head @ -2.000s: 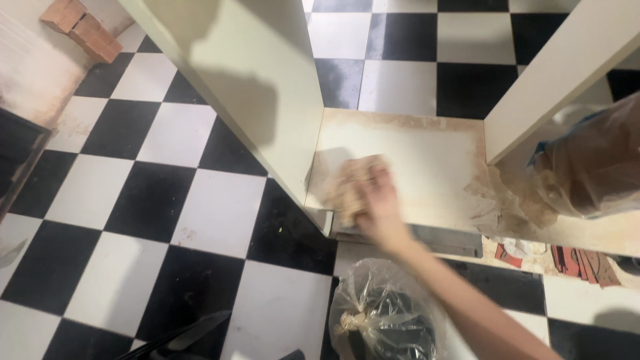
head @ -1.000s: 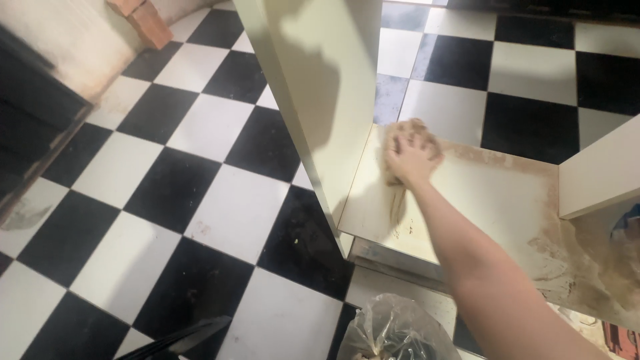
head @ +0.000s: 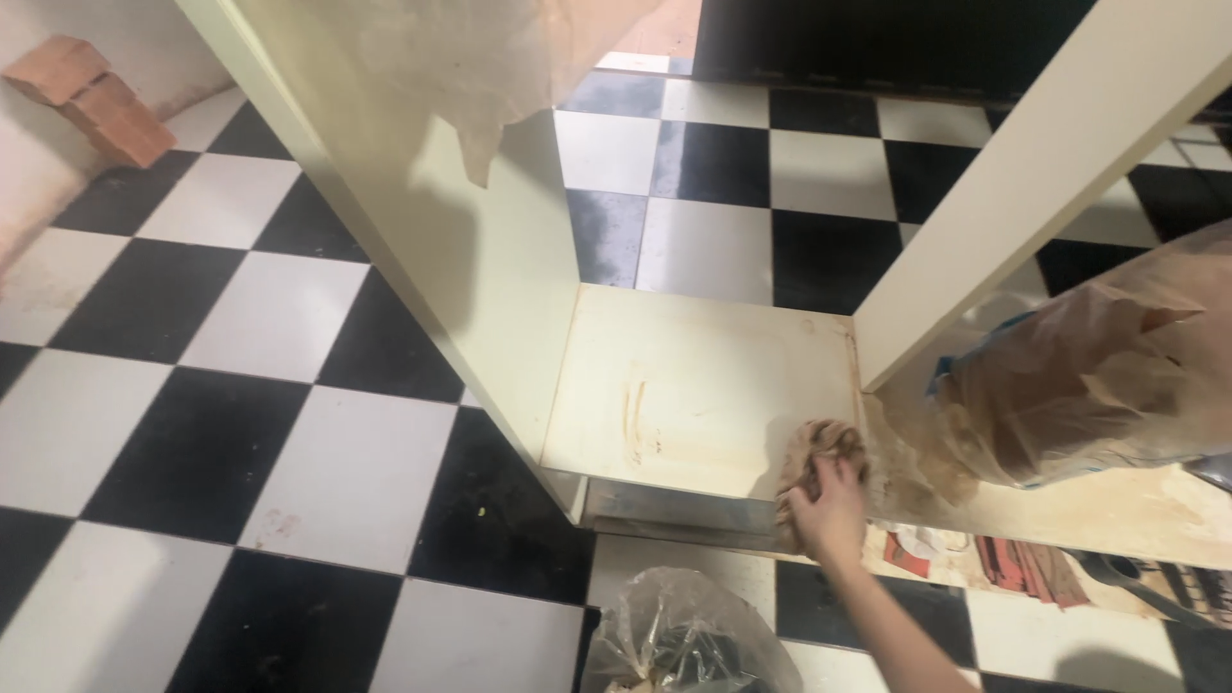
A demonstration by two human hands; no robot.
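My right hand (head: 830, 510) grips a crumpled tan cloth (head: 818, 452) and presses it on the front right corner of a cream cabinet's bottom board (head: 712, 375). Brown smears and streaks mark that board, mostly at its left front and along its right edge. Upright cream panels stand at both sides, the left panel (head: 500, 250) and the right panel (head: 1001, 192). My left hand is out of view.
A clear plastic bag (head: 683, 635) stands on the checkered floor in front. Right of the divider lies a plastic-wrapped brown bundle (head: 1107, 366). Red scraps (head: 1030, 568) lie low at the right. Terracotta bricks (head: 106, 106) rest by the wall at the upper left.
My right hand and the cloth have moved from the board's back left area to its front right corner. Wet-looking streaks show where the cloth was at the left. The view has shifted.
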